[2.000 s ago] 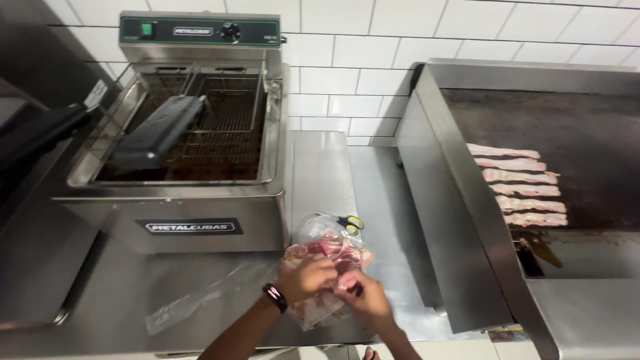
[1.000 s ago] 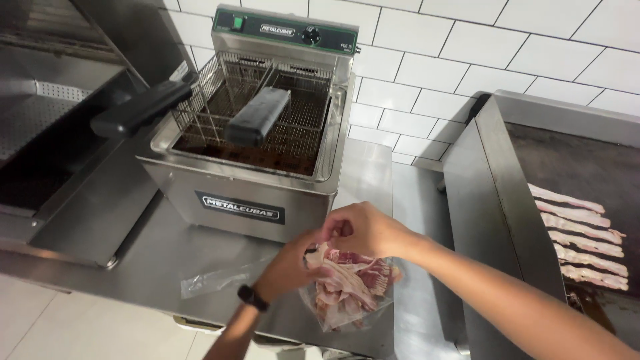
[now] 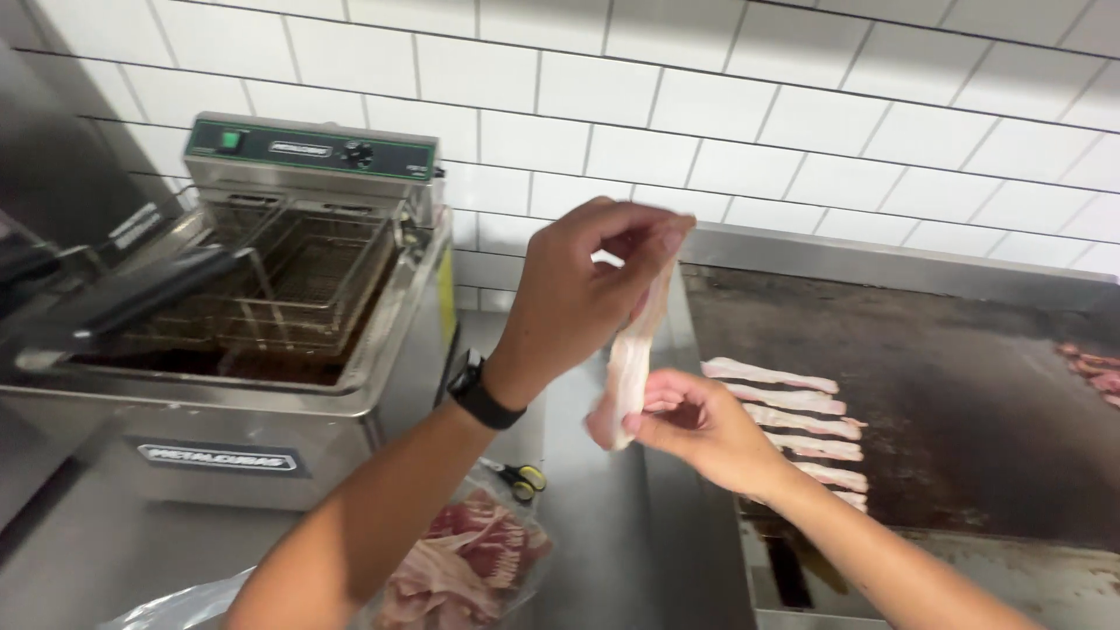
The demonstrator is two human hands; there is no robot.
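Observation:
Between my two hands a raw bacon strip [image 3: 632, 363] hangs stretched, close to the griddle's left edge. My left hand [image 3: 582, 271], with a dark wristband, pinches its upper end. Lower and to the right, my right hand [image 3: 709, 429] grips the strip near its bottom end between thumb and fingers. On the griddle [image 3: 945, 411], several pale bacon strips [image 3: 801, 446] lie side by side near the left edge. Below my left forearm, more raw bacon [image 3: 472, 551] rests on clear plastic on the steel counter, partly hidden by the arm.
A deep fryer [image 3: 219, 437] with wire baskets and black handles [image 3: 131, 297] stands at left. Scissors with yellow and black handles [image 3: 523, 481] lie by the bacon pile. Browner bacon pieces [image 3: 1094, 372] sit at the griddle's far right. Clear plastic [image 3: 188, 604] lies at lower left.
Both hands have moved from the bacon pile up and right toward the griddle, and a single strip is now held between them. The view has shifted markedly.

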